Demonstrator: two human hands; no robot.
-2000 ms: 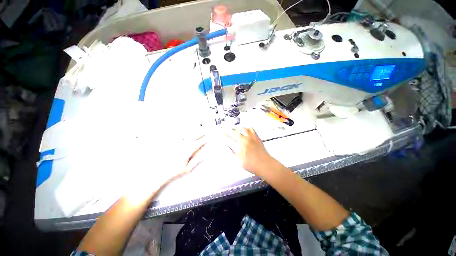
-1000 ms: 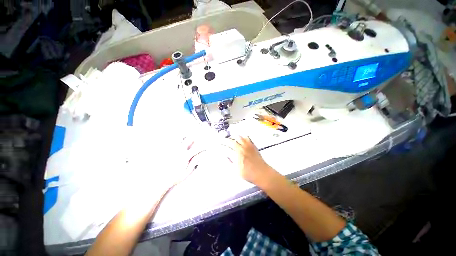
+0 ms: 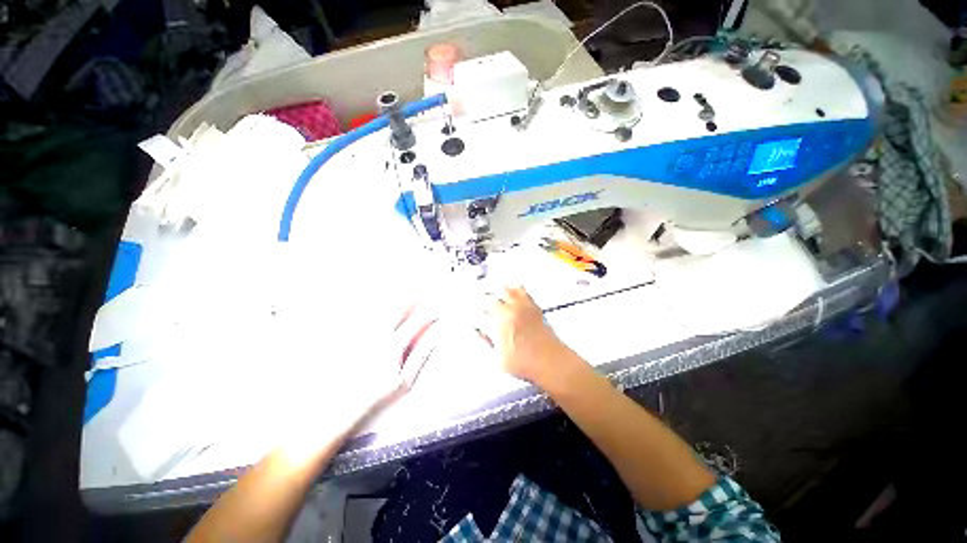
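A white industrial sewing machine (image 3: 636, 159) with a blue stripe and lit screen stands on the white table. Its presser foot area (image 3: 473, 255) is at the left end of the head. My right hand (image 3: 519, 329) lies flat just in front of the foot, fingertips pointing at it. My left hand (image 3: 398, 355) is beside it to the left, overexposed. White fabric under the hands blends into the table, so its edges and any grip are hidden by glare. Orange and black thread snips (image 3: 574, 257) lie under the machine arm.
A crumpled white pile (image 3: 228, 159) sits at the back left. A blue hose (image 3: 318, 159) curves left of the head. A beige bin (image 3: 366, 69) with pink-red cloth (image 3: 305, 119) is behind. A folded white piece (image 3: 742, 278) lies at the right. A dark object (image 3: 607, 226) is under the arm.
The view has shifted, moving the whole scene slightly. Both hands stay close to the presser foot, with only small finger changes.
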